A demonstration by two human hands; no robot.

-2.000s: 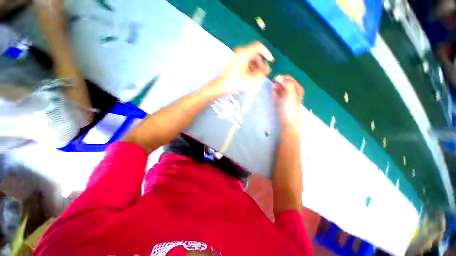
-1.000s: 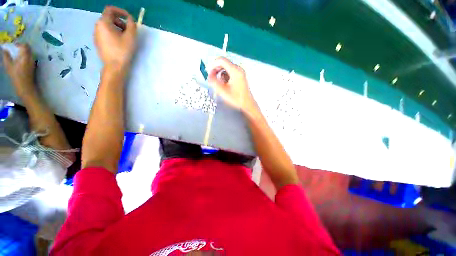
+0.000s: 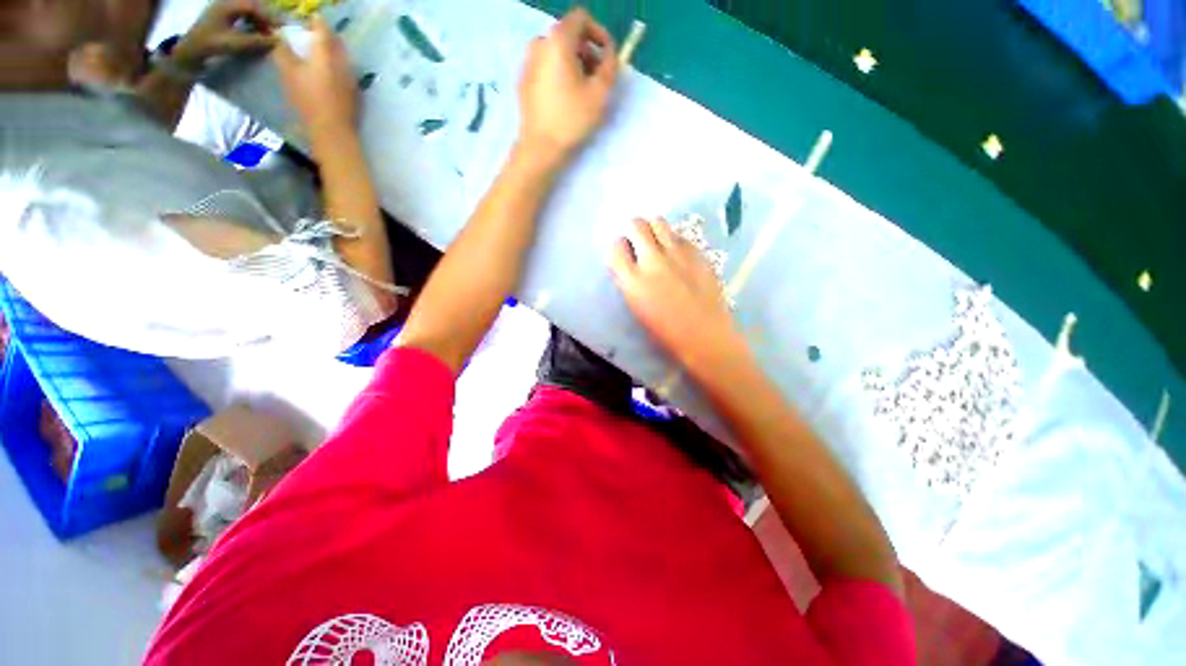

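A loose pile of small white parts (image 3: pixel 702 245) lies on the grey-white bench covering (image 3: pixel 585 234), partly hidden by my right hand. My right hand (image 3: pixel 661 276) rests at the pile, fingers pointing down to it; whether it pinches a part is too small to tell. My left hand (image 3: pixel 568 81) is at the bench's far edge near the green belt, fingers curled, beside a cream strip (image 3: pixel 632 43). Whether anything is in its fingers cannot be made out. A larger pile of white parts (image 3: pixel 947 397) lies to the right.
The green conveyor belt (image 3: pixel 897 163) carries pale cross-like parts (image 3: pixel 992 146). A blue bin (image 3: pixel 1106 39) is at top right. Neighbours' hands (image 3: pixel 316 81) are at upper left by yellow parts (image 3: pixel 297 7). A blue crate (image 3: pixel 98 403) and cardboard box (image 3: pixel 234 455) stand at lower left.
The view has shifted, showing more of the right pile and left floor. My right hand has gone from above the bench beside the pile down onto it. My left hand remains near the far edge.
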